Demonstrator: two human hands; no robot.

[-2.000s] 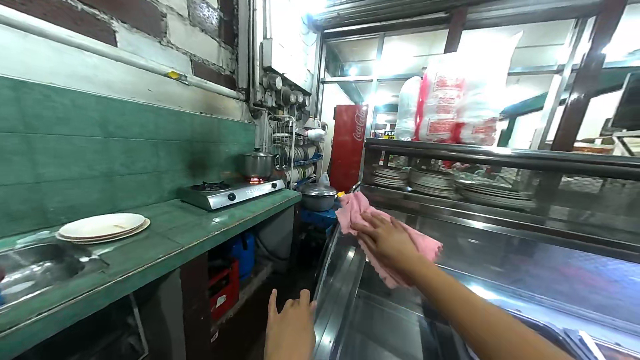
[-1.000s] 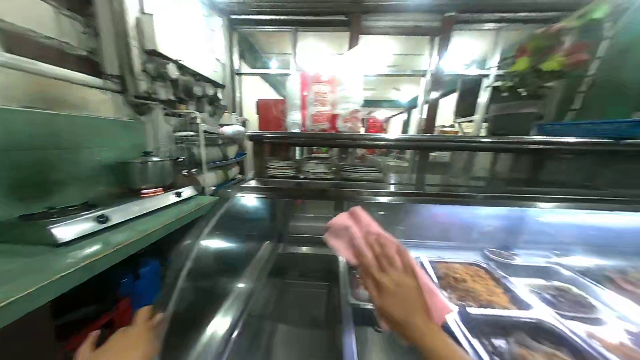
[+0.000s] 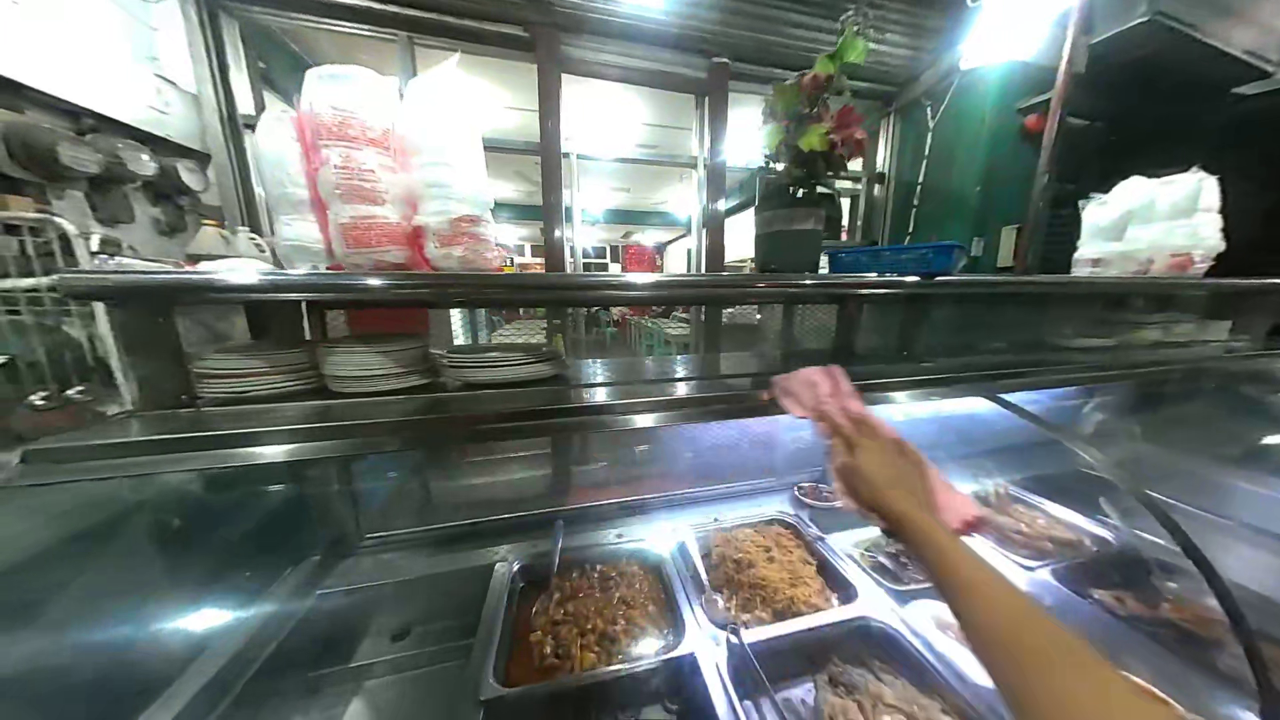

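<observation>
My right hand holds a pink cloth in front of the curved glass of a food display case. The cloth's upper end lies near the steel ledge above the glass, and its lower part hangs behind the hand over the trays. Whether the cloth touches the glass cannot be told. Below are metal food trays: one with a saucy chopped dish, one with noodles and one with pale pieces of food. A small bowl sits behind the noodles. My left hand is out of view.
Stacked plates stand on the lower steel shelf. The upper shelf bears plastic-wrapped packs, a potted plant, a blue basket and a white bag. A dark curved strip crosses the case at the right.
The view has swung right along the display case. My right hand has moved right with the pink cloth, now over the food trays. My left hand has left the view.
</observation>
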